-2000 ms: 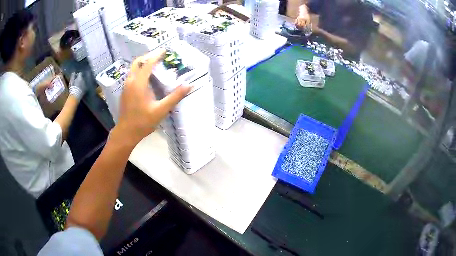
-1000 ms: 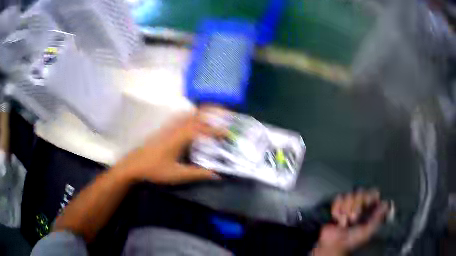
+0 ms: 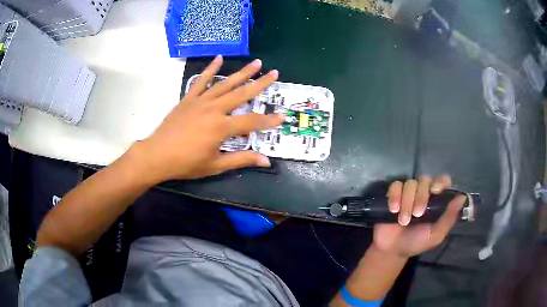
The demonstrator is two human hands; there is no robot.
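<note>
Two white housing halves lie side by side on the dark green bench. The right housing (image 3: 321,108) is open and shows a green circuit board (image 3: 315,124) with a yellow block. My left hand (image 3: 210,126) lies spread over the left housing (image 3: 245,143) and mostly hides it; its fingertips reach the right housing and one is at the board's left edge. Whether it grips anything is hidden. My right hand (image 3: 414,210) is closed around a black electric screwdriver (image 3: 375,208), which lies level near the bench's front edge with its nose pointing left.
A blue bin (image 3: 207,49) of small silver screws stands behind the housings. Stacked white housings (image 3: 45,72) stand at the left beside a white sheet (image 3: 135,78). A plastic-wrapped strip (image 3: 499,192) hangs or lies at the right. A blue band (image 3: 360,298) is on my right wrist.
The view has swung from the stacks to the bench. The two housings have come to rest behind the front edge, my left hand now spread over them. My right hand now shows clearly around the screwdriver.
</note>
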